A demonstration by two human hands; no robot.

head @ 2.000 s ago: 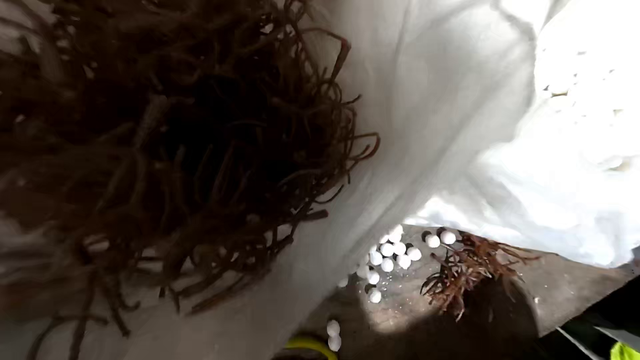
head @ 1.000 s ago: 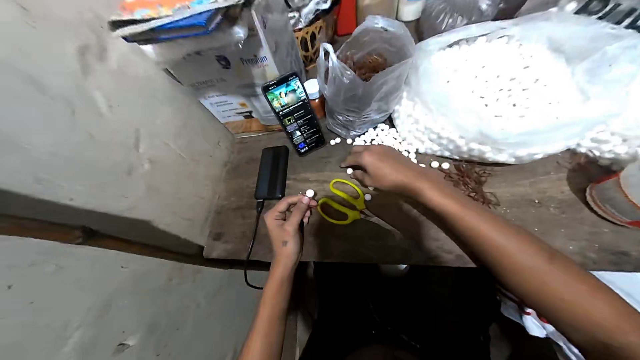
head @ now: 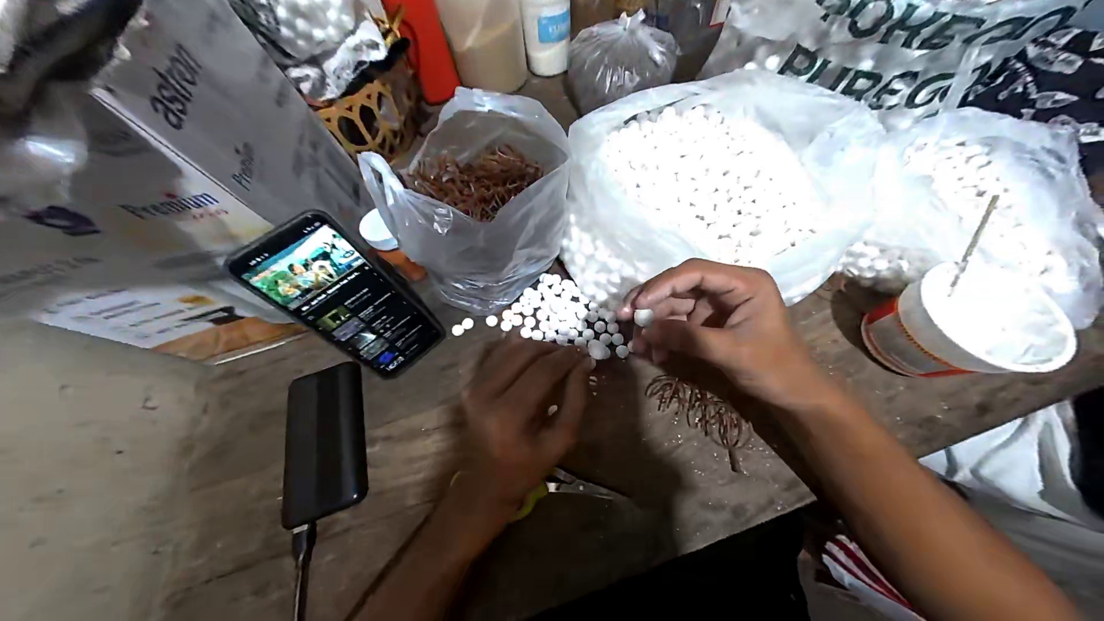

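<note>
My right hand [head: 716, 323] pinches a small white ball [head: 643, 317] between thumb and fingers, just right of a loose pile of white balls [head: 552, 309] on the wooden table. At the pile's near edge is my left hand [head: 526, 410], fingers curled and pointing forward; whether it holds a ball I cannot tell. Scissors [head: 582, 486] with yellow handles lie mostly hidden beneath my left wrist. Brown thin curly strands [head: 703, 410] lie below my right hand. Behind the pile stand an open plastic bag of brown strands [head: 479, 181] and a large plastic bag of white balls [head: 707, 181].
A lit phone [head: 336, 293] leans at the left against a cardboard box [head: 216, 172], with a black power bank [head: 324, 444] and its cable nearer me. At the right stand a white bucket [head: 975, 319] with a stick in it and another bag of white balls [head: 992, 190].
My left hand has moved from beside the power bank to the pile, over the scissors. My right hand now holds a white ball at the pile's right side. The view has shifted greatly.
</note>
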